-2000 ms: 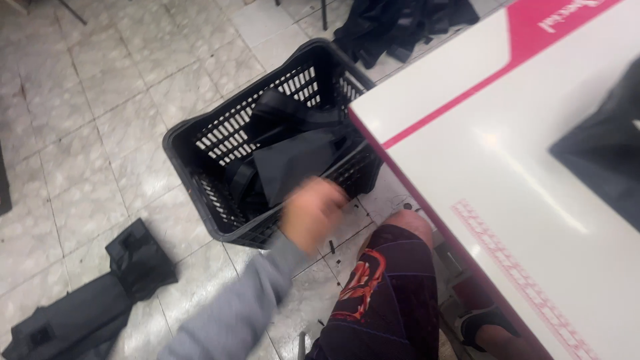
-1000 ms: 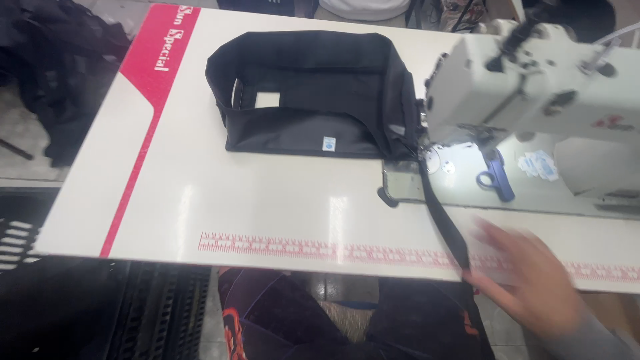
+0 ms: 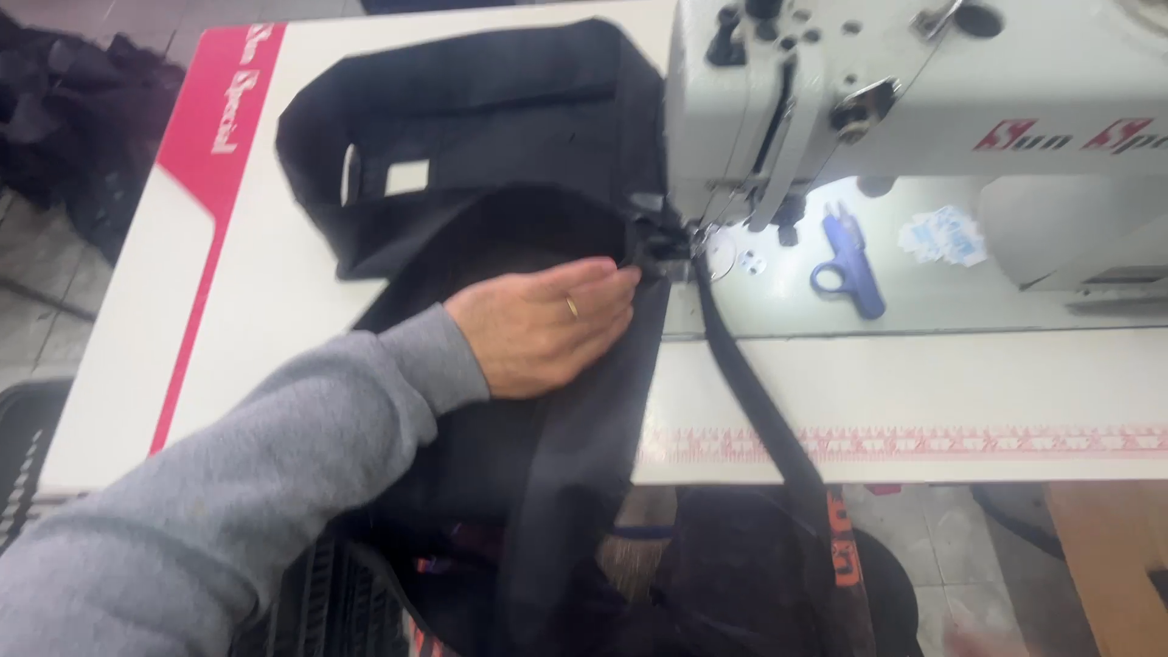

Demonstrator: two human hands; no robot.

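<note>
My left hand (image 3: 552, 324) lies nearly flat on black fabric (image 3: 584, 474) that drapes over the front edge of the sewing table, its fingertips near the machine's needle area; whether the fingers pinch the cloth cannot be told. Behind it a black sewn fabric piece (image 3: 474, 119) with a pale rectangular opening lies beside the head of the white industrial sewing machine (image 3: 912, 100). A narrow black strap (image 3: 757, 401) runs from the needle area down over the edge. Of my right hand, only a blurred bit (image 3: 976, 639) may show at the bottom edge.
Blue thread snips (image 3: 849, 265) and small white-and-blue labels (image 3: 944, 235) lie on the machine bed. A printed ruler (image 3: 912, 443) runs along the front of the white table (image 3: 119, 365). Dark cloth (image 3: 82, 128) lies beyond its left side, and a black plastic crate (image 3: 32, 447) stands below.
My left hand has come onto the table with another black fabric piece under it. My right hand, beside the strap one second ago, has moved away from it. The view has turned from crate to machine.
</note>
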